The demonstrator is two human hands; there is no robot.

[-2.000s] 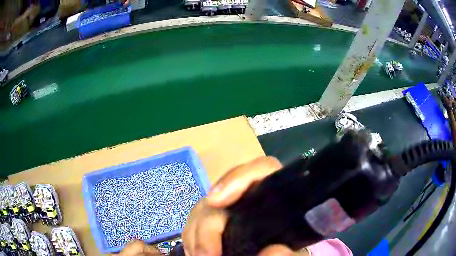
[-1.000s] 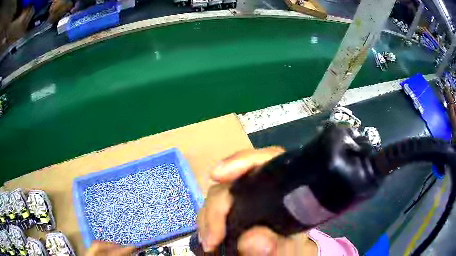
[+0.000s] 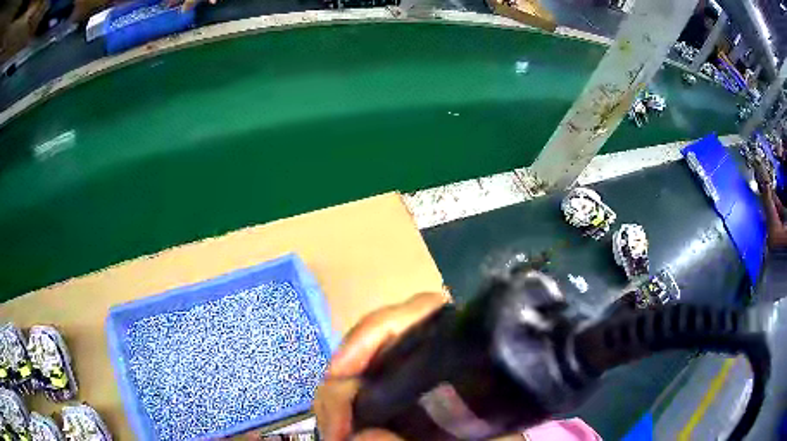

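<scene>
My right hand [image 3: 373, 366] is wrapped around the black electric screwdriver [image 3: 466, 362], with its pale label and ribbed cable toward the right. The tool's tip is hidden below the bottom edge. The light-blue screw tray [image 3: 324, 297] is full of small silvery-blue screws [image 3: 220, 357] and stands left of my right hand. Only a small piece of a white unit [image 3: 298, 428] shows under the tray's front edge. My left hand is not in view.
Tan cardboard [image 3: 371, 241] lies under the tray, with finished units [image 3: 52, 362] at left. A green belt [image 3: 285, 121] runs beyond. A rusty white pillar [image 3: 595, 108] stands at right; white units [image 3: 632, 250] lie near it. Blue trays [image 3: 729, 202] and another person's arm [image 3: 768, 194] are far right.
The view has shifted, so the tray and finished units sit further left. My right hand and the screwdriver are lower and further left in the picture. The fingers of my left hand have left the view.
</scene>
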